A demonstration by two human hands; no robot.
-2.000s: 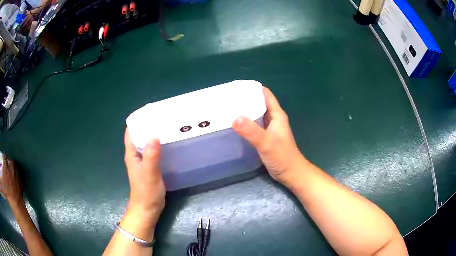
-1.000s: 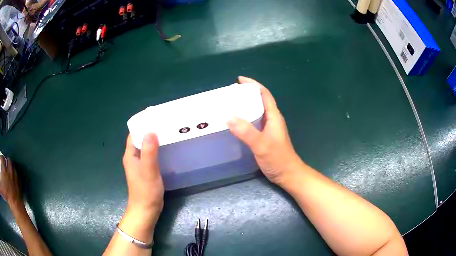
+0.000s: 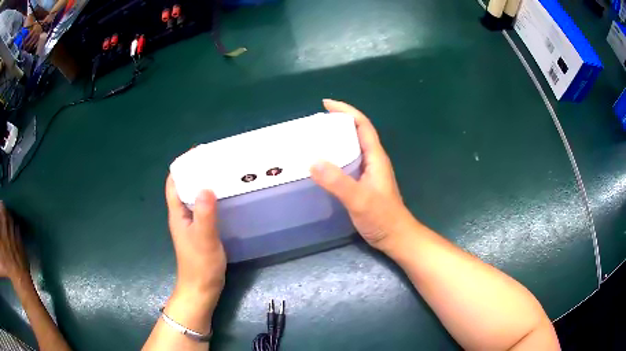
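The white housing [image 3: 268, 147] sits on top of the translucent body [image 3: 281, 216], their edges meeting along the side that faces me. Two small dark-reddish ports [image 3: 261, 175] show side by side on the housing's near wall. My left hand [image 3: 195, 236] grips the left end, thumb on the housing's lower edge. My right hand [image 3: 367, 185] grips the right end, thumb on the front edge and fingers around the far side. The far side and underside are hidden.
A black cable with two metal-tipped plugs [image 3: 276, 319] lies near me. A black terminal unit [image 3: 137, 34] with red connectors and a lead is top left. A blue and white box [image 3: 559, 51] and cream posts [image 3: 503, 10] are top right. Another person's hand [image 3: 10, 243] is at left.
The housing and body have shifted slightly left, still between both hands. My right fingers have come further up over the far edge. The other person's hand at left has moved slightly.
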